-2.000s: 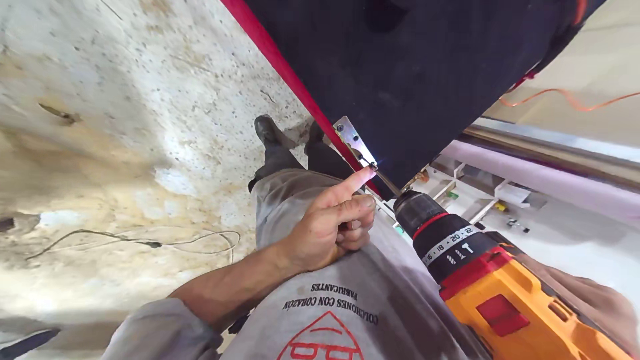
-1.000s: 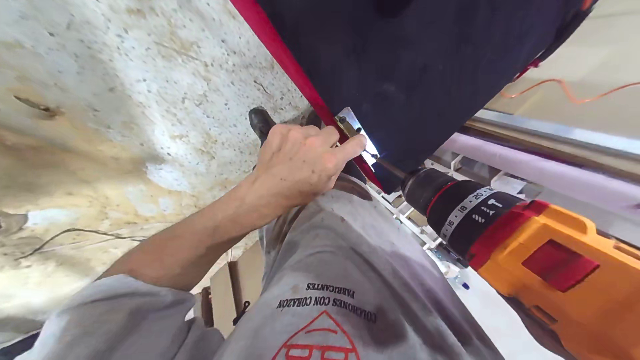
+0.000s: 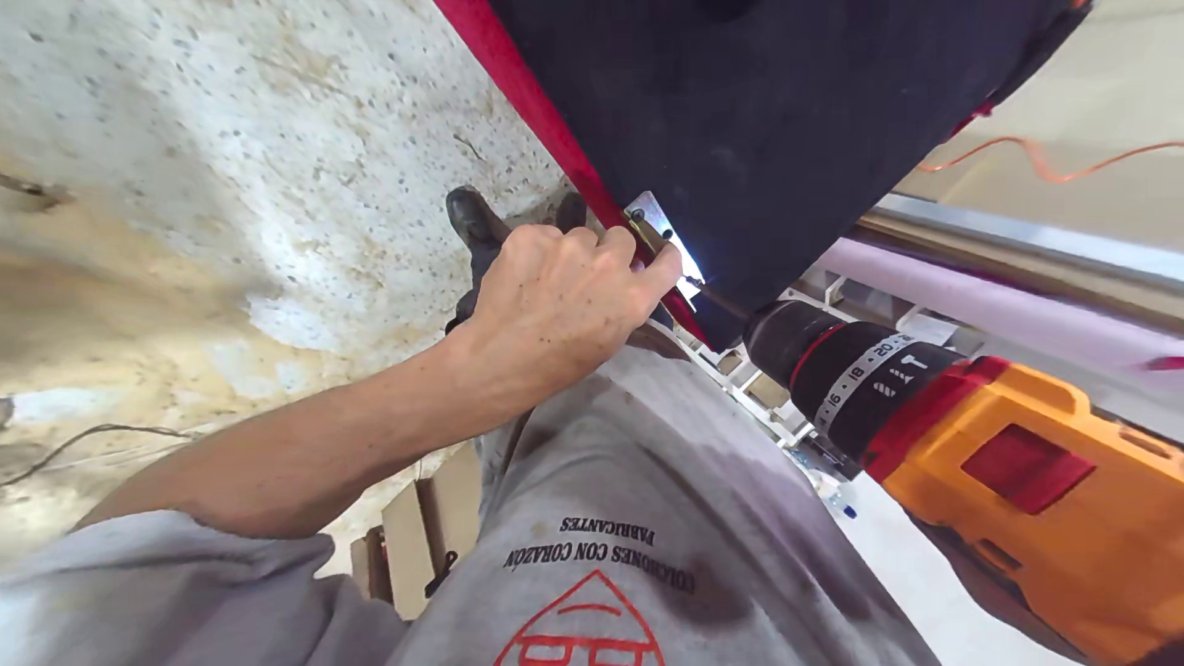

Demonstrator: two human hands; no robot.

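My left hand (image 3: 578, 301) grips a small brass-coloured metal piece (image 3: 647, 231) between thumb and fingers. It lies against a shiny metal plate (image 3: 684, 250) at the corner of a dark fabric-covered panel (image 3: 740, 120) with red edging (image 3: 532, 102). My right hand (image 3: 999, 592), mostly hidden beneath the tool, holds an orange and black cordless drill (image 3: 1027, 481). The drill's bit (image 3: 726, 301) points at the lower end of the plate, close to my left thumb; whether the tip sits in a screw is not clear.
Below the panel's corner is a white rack (image 3: 768, 398) with small items. A lilac roll (image 3: 999, 287) and a metal rail (image 3: 1036, 236) run along the right, near an orange cord (image 3: 1045, 166). Cardboard pieces (image 3: 412, 546) and a thin cable (image 3: 102, 428) lie on the stained floor (image 3: 305, 231).
My left hand was lower with its index finger extended to the plate; it has moved up and now grips the brass-coloured piece there. The drill stays pointed at the plate.
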